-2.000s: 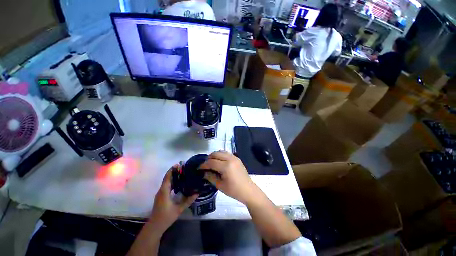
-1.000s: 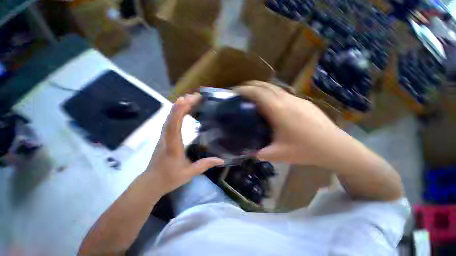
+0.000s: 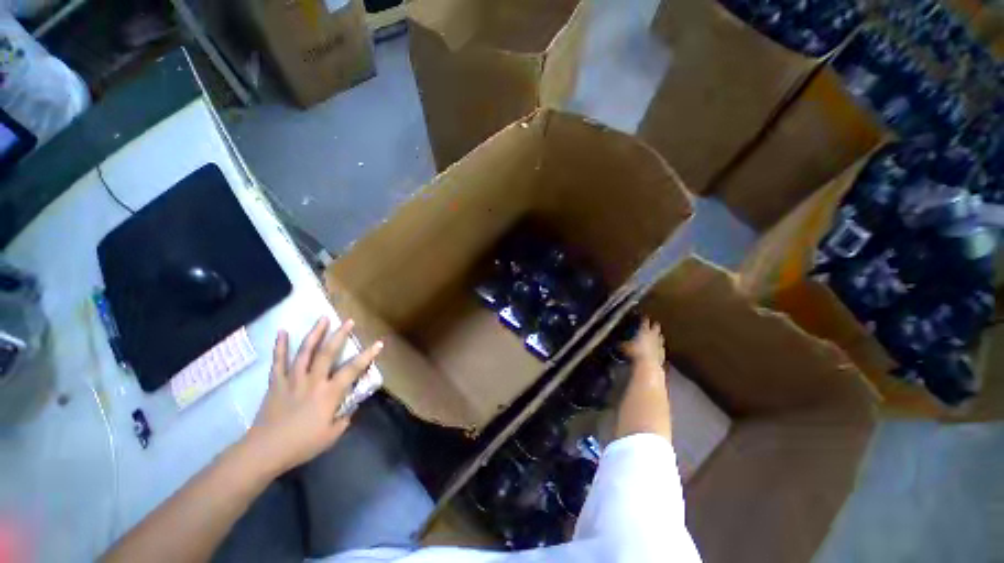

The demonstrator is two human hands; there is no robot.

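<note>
My left hand (image 3: 308,394) rests with fingers spread on the right edge of the white bench (image 3: 66,462), holding nothing. My right hand (image 3: 647,345) reaches down into the near open carton (image 3: 787,440), among dark cameras (image 3: 523,484) lying there. Its fingertips are by a dark camera and partly hidden, so I cannot tell whether it grips one. A second open carton (image 3: 440,253) stands beside it, with several black cameras (image 3: 539,288) at its bottom.
On the bench are a black mouse pad (image 3: 165,313) with a mouse (image 3: 206,284), a printed paper (image 3: 215,368), a small dark part (image 3: 141,428) and a camera (image 3: 17,319) at the left edge. Another carton (image 3: 908,275) full of cameras stands far right; more cartons stand behind.
The view has shifted toward the cartons. The camera held between both hands is no longer in them. My left hand has moved to the bench edge, my right hand down into the near carton.
</note>
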